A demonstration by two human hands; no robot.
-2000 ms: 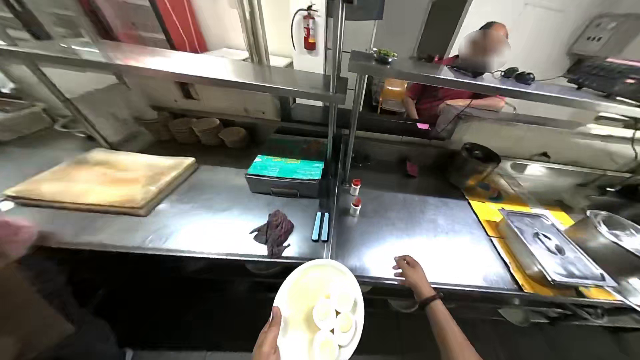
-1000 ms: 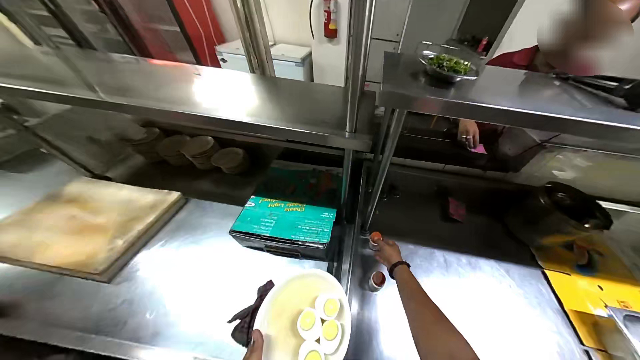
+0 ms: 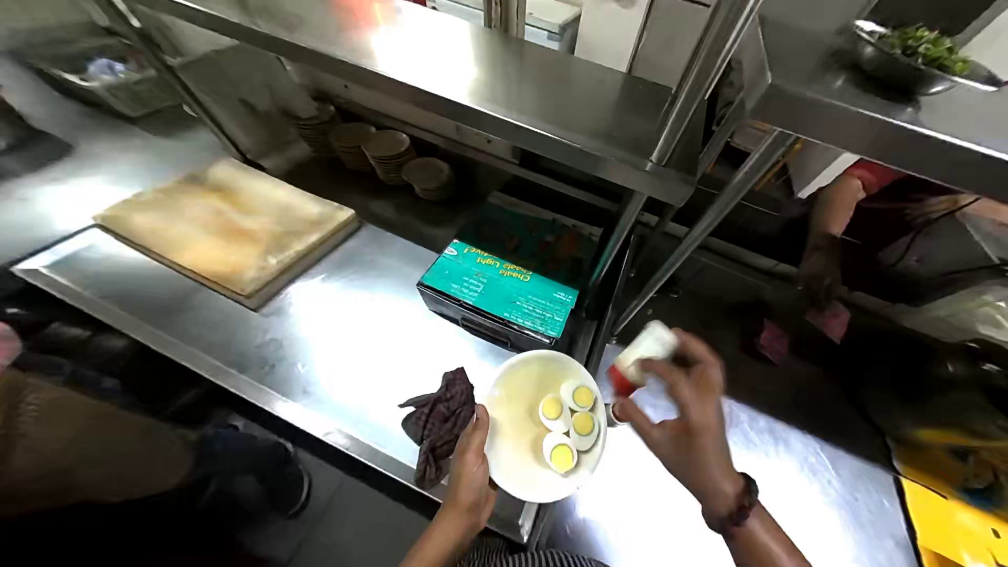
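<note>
My left hand (image 3: 470, 472) grips the near left rim of a white plate (image 3: 512, 453). On the plate's right side lie several halved boiled eggs (image 3: 562, 453) with the yolks up. In my right hand (image 3: 685, 413) a small white shaker with a red cap (image 3: 647, 352) is tilted, its cap pointing down and left, just beyond the plate's right edge. A second shaker (image 3: 615, 415) stands on the steel counter, partly hidden by the plate and hand. Left of my left hand lies a crumpled dark cloth (image 3: 441, 421).
A green and black box (image 3: 498, 291) sits beyond the plate. A large cutting board (image 3: 228, 228) lies at left, with stacked small plates (image 3: 387, 153) behind. Steel posts and shelves cross above; one holds a bowl of greens (image 3: 917, 59). Another person's hand (image 3: 823, 272) is beyond.
My right hand, empty two seconds ago, reached the shakers on the counter and now holds one up, tipped cap-down beside the plate. My left hand still holds the plate. The view has turned left.
</note>
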